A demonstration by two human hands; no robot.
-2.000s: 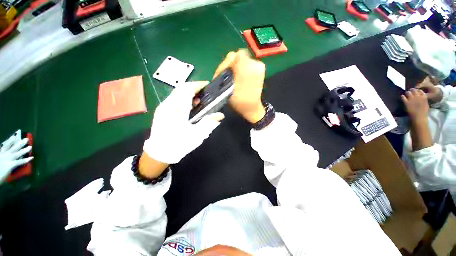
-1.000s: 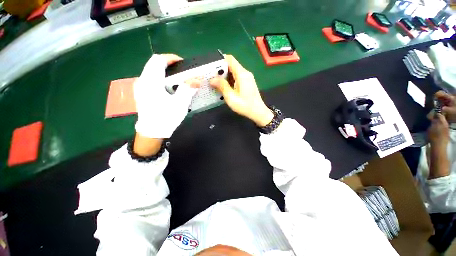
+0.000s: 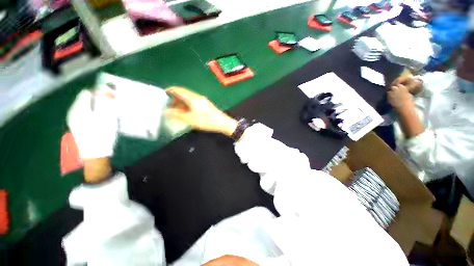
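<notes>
A closed unit [image 3: 139, 108] with its light cover side toward me is held over the green belt, left of the middle; it is blurred. My left hand [image 3: 92, 125], in a white glove, holds its left side. My right hand [image 3: 201, 111], bare, has its fingers at the unit's right edge. The black housing side is hidden. A red-orange foam pad [image 3: 70, 155] lies partly hidden behind my left hand.
Open housings with green boards [image 3: 230, 64] sit on pads along the belt. A black strap-like item [image 3: 323, 115] lies on a printed sheet [image 3: 358, 111]. A carton [image 3: 403, 169] of covers stands right. Another person's hands [image 3: 404, 92] are at far right.
My hands and the unit have moved left in view, and the unit's light face now shows more fully. The view has shifted, with pads and belt items appearing further left.
</notes>
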